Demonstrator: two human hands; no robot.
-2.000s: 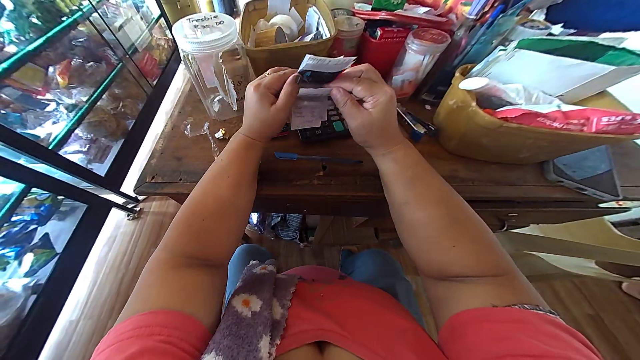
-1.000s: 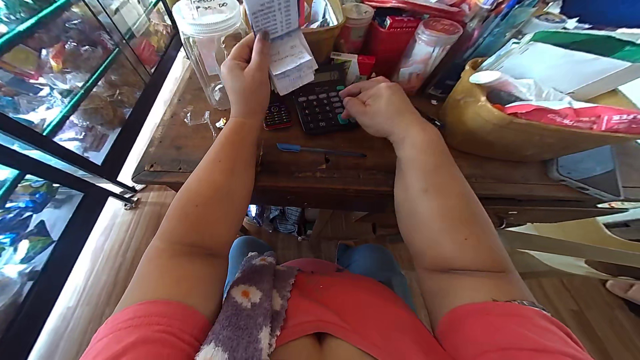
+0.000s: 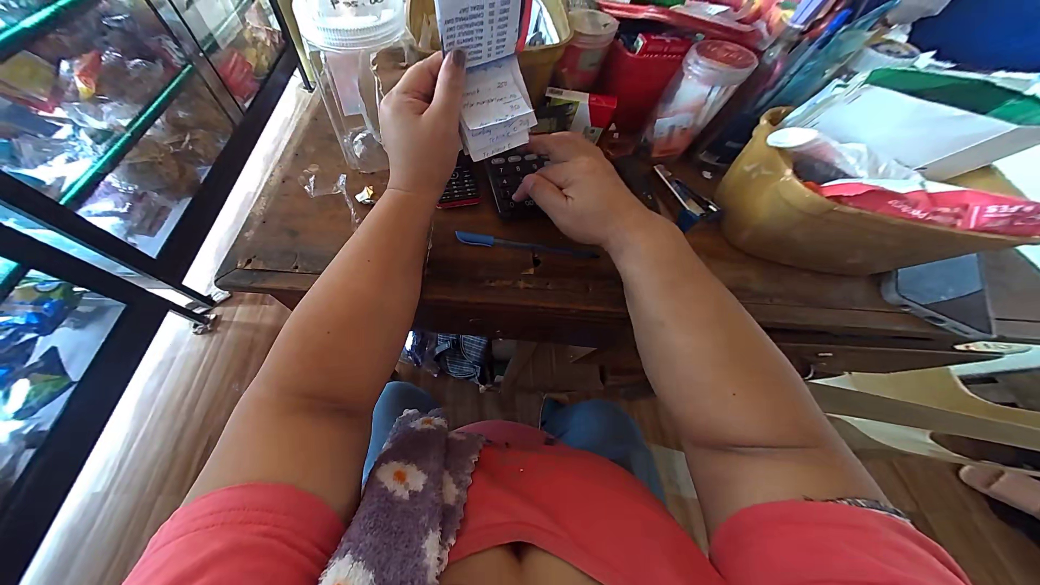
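Note:
My left hand point(image 3: 422, 122) pinches a bundle of paper slips point(image 3: 496, 106) that bear print and handwriting, held up over the back of the wooden desk point(image 3: 366, 244). Just right of the slips, my right hand point(image 3: 577, 183) rests over a black calculator point(image 3: 512, 183), its thumb and fingers at the keys; it grips nothing. The slips cover the calculator's upper part. A small keypad device with a red edge point(image 3: 461, 187) lies to the calculator's left, partly behind my left wrist. In front of both lies a blue-capped pen point(image 3: 520, 244).
A clear plastic jar point(image 3: 345, 81) stands at the back left. Behind my right hand are a red container point(image 3: 642, 89) and a lidded jar point(image 3: 699, 97). A stapler point(image 3: 686, 199) lies beside a yellowish basin point(image 3: 812, 227) of packets. A phone point(image 3: 938, 292) sits at the right; a glass display case point(image 3: 122, 146) flanks the left.
Two seconds ago both hands held the papers together above the calculator. My right hand has let go and moved down to the calculator's keys, while my left hand has kept the slips and shifted left.

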